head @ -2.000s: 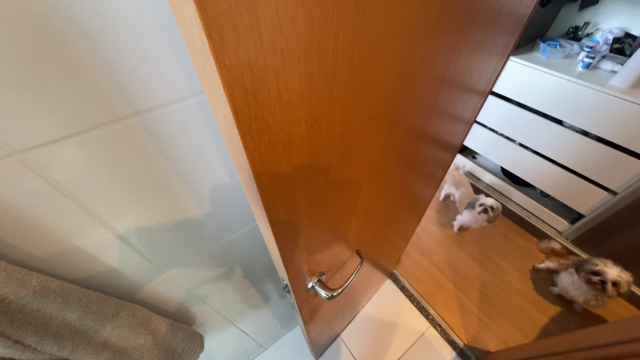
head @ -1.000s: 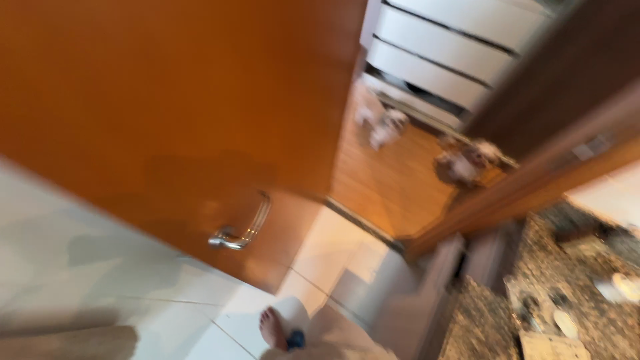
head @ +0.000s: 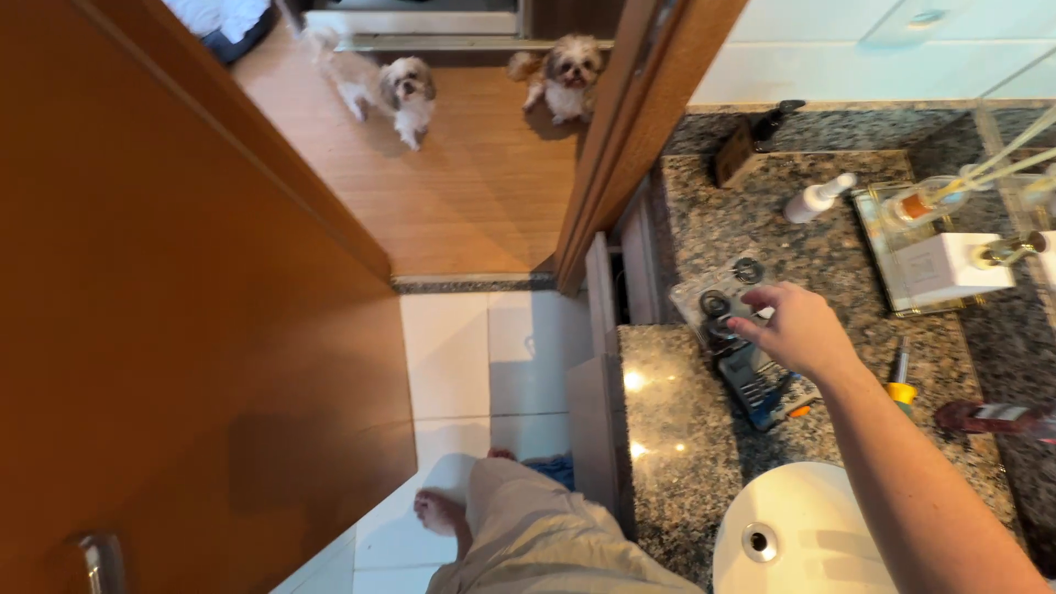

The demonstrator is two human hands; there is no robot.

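Observation:
My right hand (head: 784,326) reaches over the granite counter (head: 685,404), its thumb and forefinger apart above a clear plastic case (head: 693,301) with round black parts (head: 714,304). Whether a fingertip touches the case or a small white item beneath it, I cannot tell. Just below the case lies a dark tool-bit set (head: 751,388), with an orange-tipped tool (head: 799,411) beside it. A screwdriver with a yellow and green handle (head: 901,392) lies to the right, partly behind my forearm. My left hand is out of view.
A white basin (head: 792,528) is set near the counter's front. Bottles (head: 818,198) and a mirrored tray (head: 883,272) with a white box stand farther back. A drawer (head: 602,280) stands out by the door frame (head: 619,140). Beyond the wooden door (head: 206,313) are two small dogs (head: 408,91).
The view has swung right from the door to the counter. My right hand, unseen in the earlier frames, is now over the clear case.

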